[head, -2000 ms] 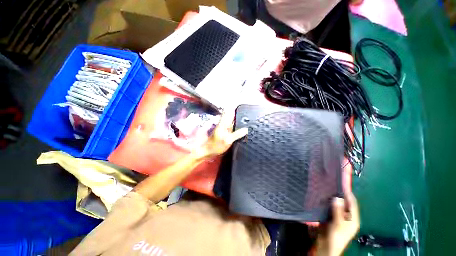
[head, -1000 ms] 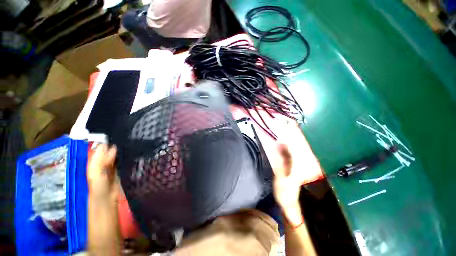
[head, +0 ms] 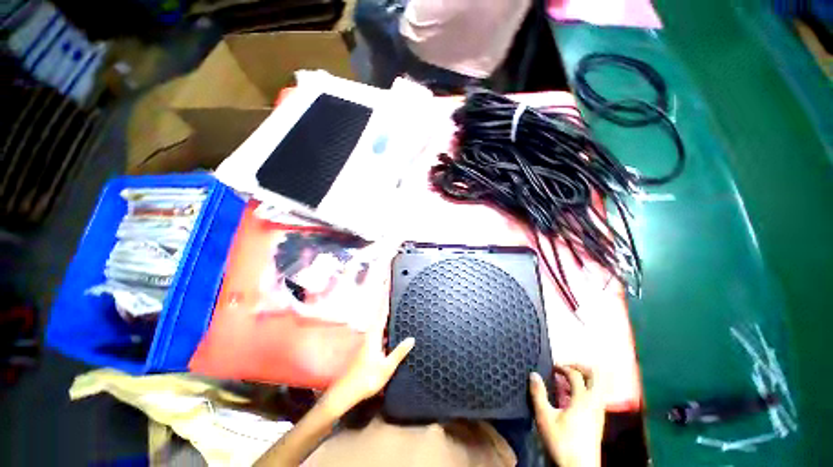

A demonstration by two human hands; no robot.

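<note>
A square black unit with a round honeycomb grille (head: 466, 328) lies face up in front of me, at the near edge of the red sheet. My left hand (head: 370, 369) is at its left edge, with the thumb on the grille's rim. My right hand (head: 568, 410) holds its lower right edge, thumb on top and fingers at the side. No white disc shows; what is under the grille is hidden.
A blue crate (head: 173, 315) with white packets stands left. A black honeycomb rectangle (head: 315, 150) on white carton and a black cable bundle (head: 539, 164) lie beyond. Coiled cable (head: 630, 105), white strips and a black tool (head: 722, 409) lie on the green bench. A person sits beyond.
The grille was raised and tilted over a unit with a pale disc; now it lies flat, square with the unit's edges. Both hands have come in to its sides. The view has shifted.
</note>
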